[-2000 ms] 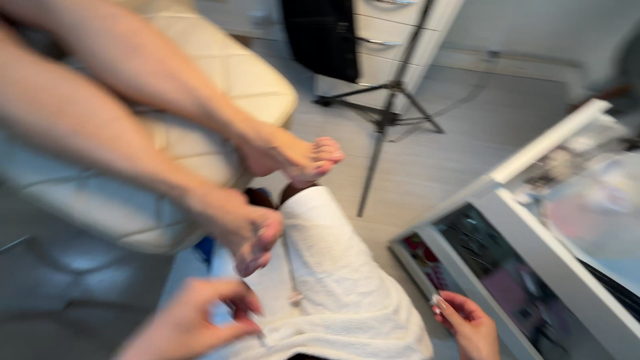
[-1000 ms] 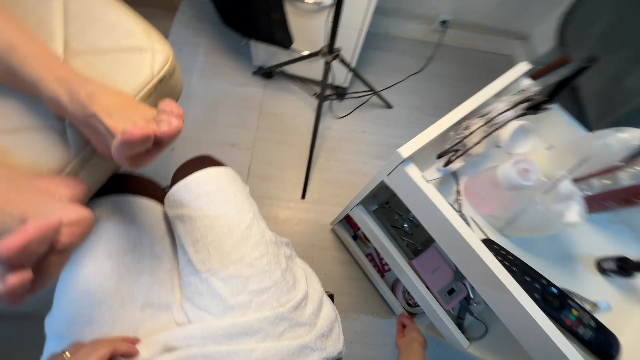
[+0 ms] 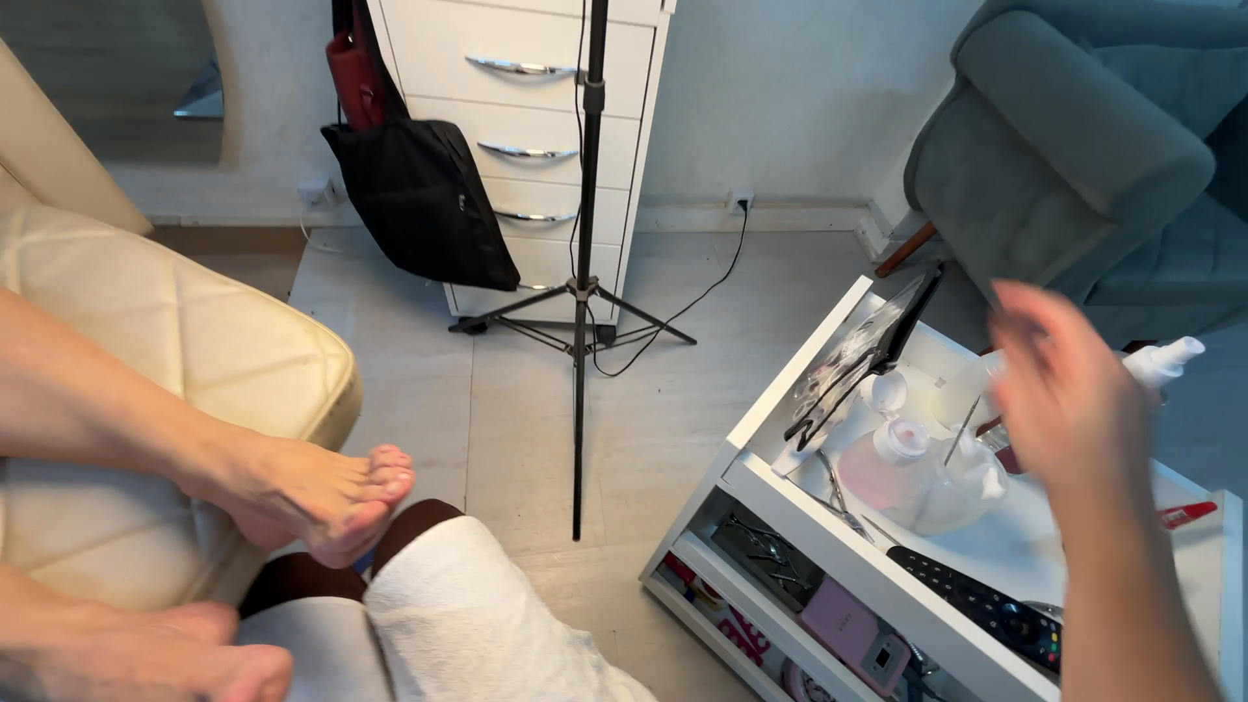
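My right hand (image 3: 1068, 390), blurred, is raised over the top of a white trolley (image 3: 780, 400); its fingers are bent, and whether it holds anything cannot be told. Close to it are a spray bottle with a white nozzle (image 3: 1165, 361), a clear bowl with white cotton (image 3: 965, 487) and a bottle of pink liquid (image 3: 882, 453). My left hand is out of view. At the left, another person's bare foot (image 3: 312, 487) extends past the edge of a cream padded seat (image 3: 185, 351), with the other foot (image 3: 185, 653) below it. A white towel (image 3: 478, 614) covers my lap.
A black remote control (image 3: 975, 604) and metal tools (image 3: 838, 492) lie on the trolley. A pink device (image 3: 843, 624) sits on its lower shelf. Ahead, a black tripod (image 3: 583, 292) stands before a white drawer unit (image 3: 546, 117) with a black bag (image 3: 419, 205). A grey armchair (image 3: 1033, 127) is at upper right.
My right hand has risen from beside the trolley's lower shelves to above its top. My left hand, on the towel a second ago, has gone out of view. The view has shifted up.
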